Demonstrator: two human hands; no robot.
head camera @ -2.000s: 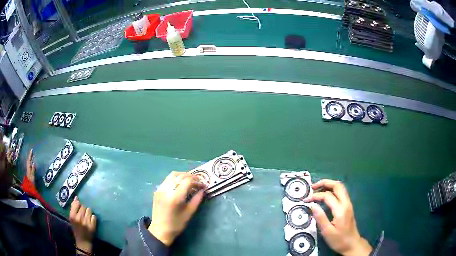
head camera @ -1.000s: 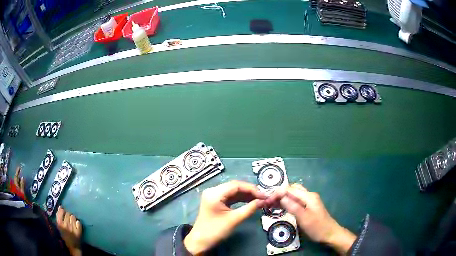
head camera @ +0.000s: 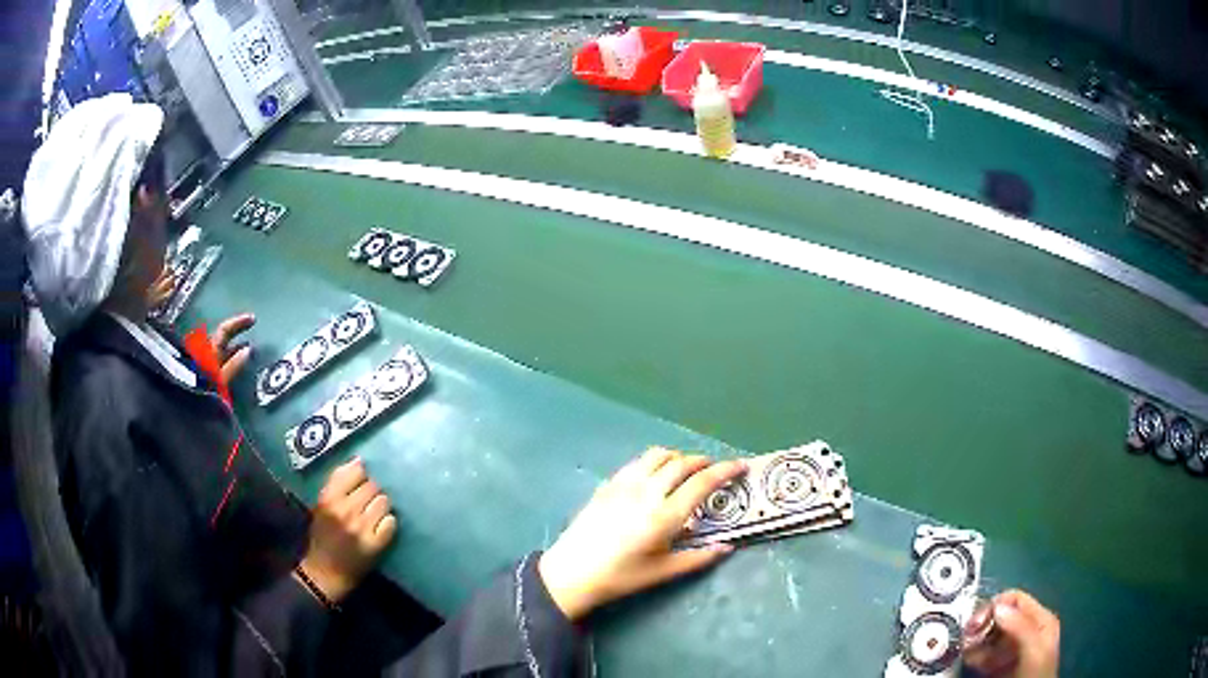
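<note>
My left hand grips the left part of a small stack of pale cover plates, fingers over the top and thumb along the near edge. A three-cavity jig with dark rings lies to the right, cut off by the bottom edge of the picture. My right hand is at the jig's right side, fingers bent and partly blurred. Whether it grips the jig's edge or a small part cannot be told.
A person in a white cap sits at left, a hand by two jigs. More jigs lie on the green belt, one at the right edge. Beyond the rails are red bins, a yellow bottle and dark stacked plates.
The view has turned left. My hands were together over the jig one second ago; now they are apart, the left on the cover plates and the right at the jig's side.
</note>
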